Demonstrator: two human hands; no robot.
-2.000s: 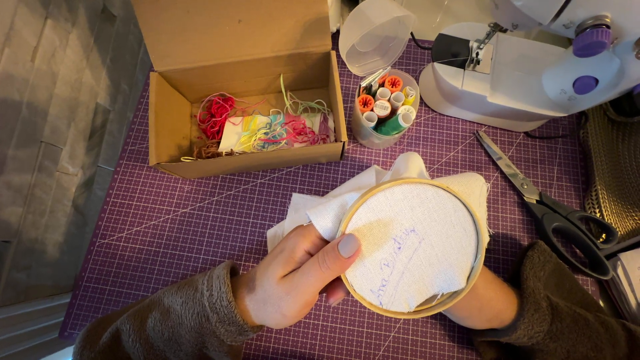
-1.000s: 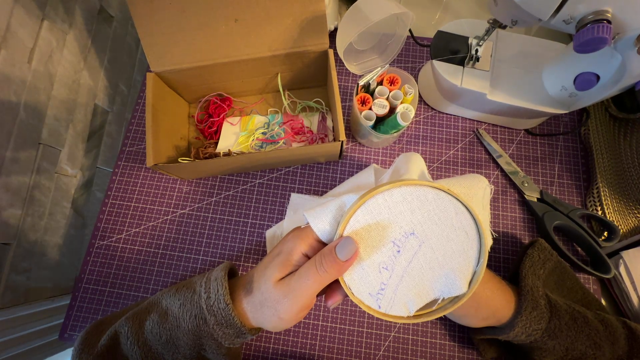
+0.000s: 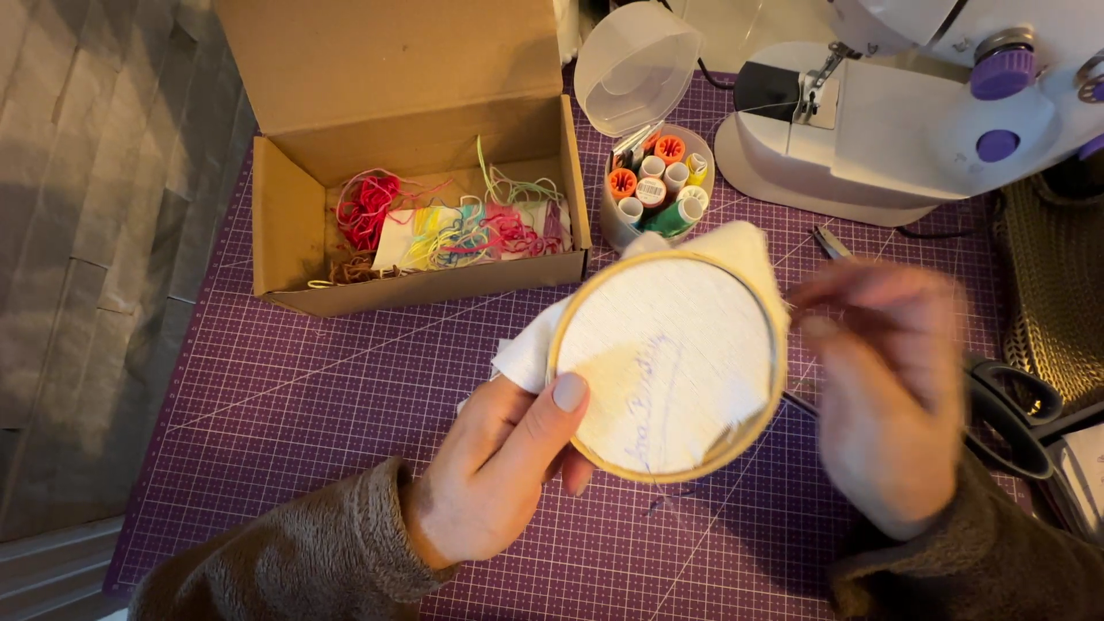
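Note:
A wooden embroidery hoop [image 3: 565, 345] holds stretched white fabric [image 3: 664, 319] that bears handwriting in violet-blue. My left hand [image 3: 504, 466] grips the hoop's lower left rim, thumb on top of the cloth and fingers beneath. Loose cloth sticks out around the hoop's back and left side. My right hand [image 3: 888, 388] is raised just right of the hoop, blurred, with thumb and index finger brought together near the rim; whether a needle or thread is between them cannot be told. A dark thread [image 3: 677, 498] hangs below the hoop's lower edge.
A cardboard box [image 3: 431, 280] with embroidery floss [image 3: 371, 210] lies at the upper left of the purple cutting mat [image 3: 285, 388]. A clear tub [image 3: 617, 226] of thread spools stands beside it. Behind are a white sewing machine [image 3: 888, 147] and, at right, scissors [image 3: 1005, 423] partly behind my right hand.
My right hand has come out from beneath the hoop to its right side, now covering part of the scissors. The left hand keeps its hold on the hoop.

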